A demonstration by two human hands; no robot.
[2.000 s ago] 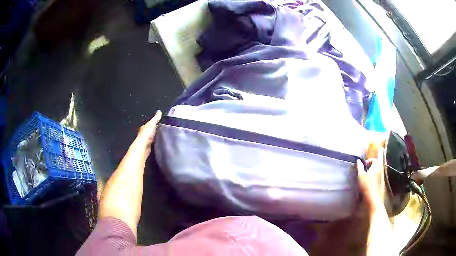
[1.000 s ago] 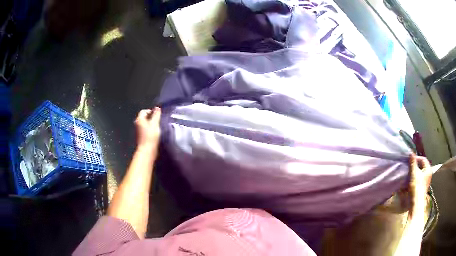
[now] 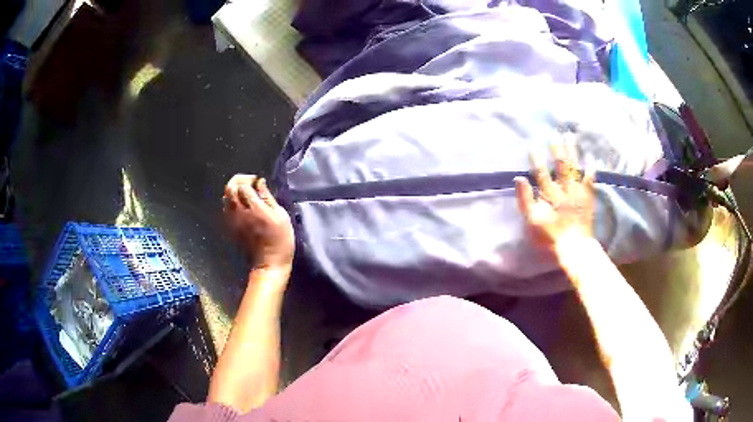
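A purple-blue garment (image 3: 429, 239) lies across the pad in front of me, its pale shiny lining side up. A dark strip (image 3: 396, 186) runs across it from left to right. My right hand (image 3: 561, 194) lies flat on the lining at the right, over the strip, fingers spread. My left hand (image 3: 261, 221) is at the garment's left edge with its fingers curled; whether it grips cloth cannot be told. The dark iron (image 3: 679, 140) stands at the right end of the pad, partly hidden.
A heap of the same dark cloth (image 3: 347, 33) lies beyond the garment. A blue crate (image 3: 140, 268) with whitish contents is at lower left. A light-blue sheet (image 3: 629, 49) is at upper right. A cable (image 3: 737, 264) curves down at the right edge.
My right hand has let go of the garment's right edge and moved left onto the lining. The cloth, stretched between both hands before, now lies flatter, with its dark strip nearly level.
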